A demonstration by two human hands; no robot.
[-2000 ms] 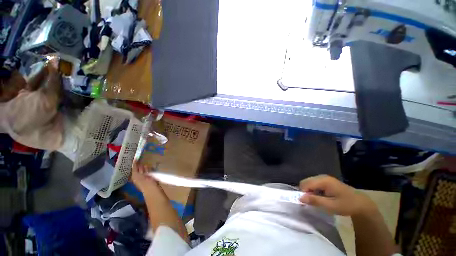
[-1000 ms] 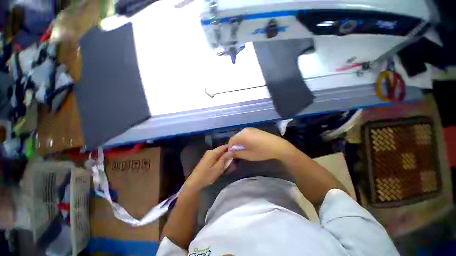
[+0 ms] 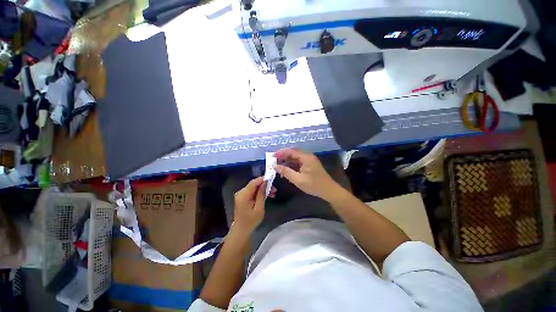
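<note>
A white tape strip (image 3: 269,166) stands upright between my hands, just in front of the table's blue edge. My left hand (image 3: 249,204) grips its lower part. My right hand (image 3: 305,173) pinches it higher up between thumb and fingers. A long curling length of the same tape runs from near my left wrist over the carton (image 3: 164,225). A large dark grey panel (image 3: 140,103) lies at the left of the machine table. A smaller curved grey panel (image 3: 350,103) lies under the machine arm and reaches the front edge.
The white sewing machine (image 3: 390,36) spans the upper right. Scissors with yellow and red handles (image 3: 480,111) lie at the table's right end. A perforated basket (image 3: 91,244) stands at lower left, beside heaped pieces (image 3: 61,91). A woven-patterned seat (image 3: 495,204) is at right.
My hands first came together from far apart, with the view shifting right. Since then the tape end between them has come up into clear view, and my right hand's fingers have opened out somewhat.
</note>
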